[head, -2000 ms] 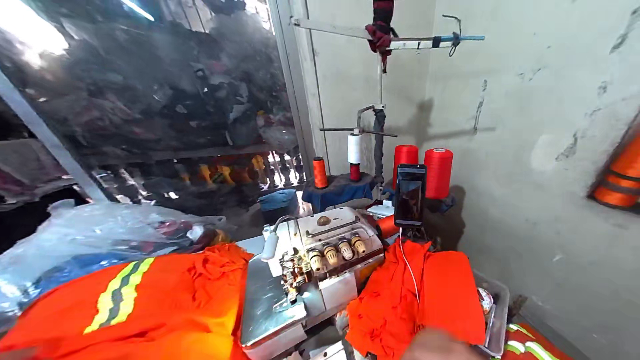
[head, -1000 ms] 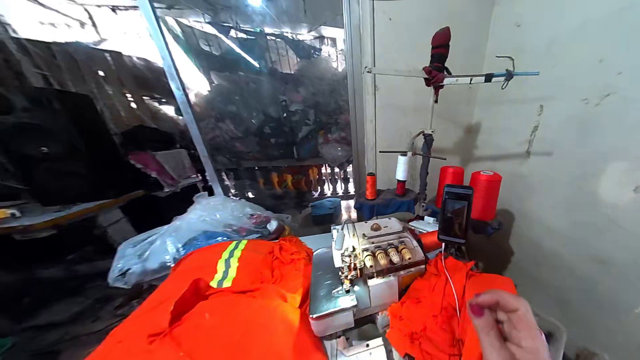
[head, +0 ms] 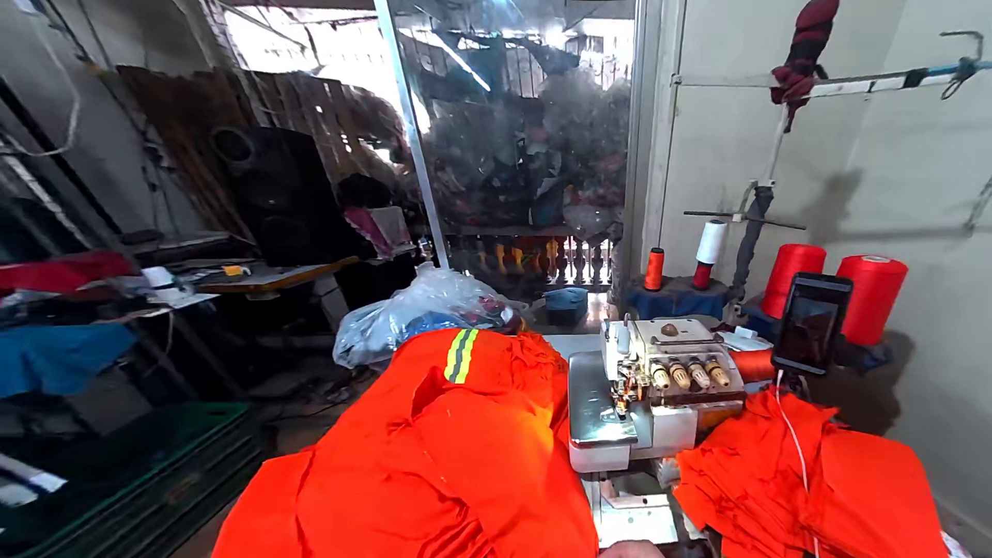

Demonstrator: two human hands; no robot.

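At the bottom edge, just below the overlock sewing machine (head: 686, 349), shows a small rounded bit of skin, seemingly my right hand (head: 632, 549); its fingers and anything it holds are hidden. My left hand is out of view. Left of the machine spreads a large heap of orange fabric (head: 434, 442) with a yellow-and-grey reflective strip (head: 461, 356). More orange fabric (head: 821, 473) lies folded and bunched on the right. A smartphone (head: 812, 322) stands upright behind that pile, its white cable (head: 794, 442) hanging over the cloth.
Large red thread cones (head: 872, 298), an orange spool (head: 655, 270) and a white spool (head: 711, 242) stand behind the machine beside a thread stand (head: 756, 225). A clear plastic bag (head: 434, 306) sits behind the left heap. Green crates (head: 155, 480) and a black loudspeaker (head: 275, 194) are farther left.
The view has swung left. One second ago my right hand was raised over the right-hand orange fabric; it has left that spot. The fabric piles look much the same.
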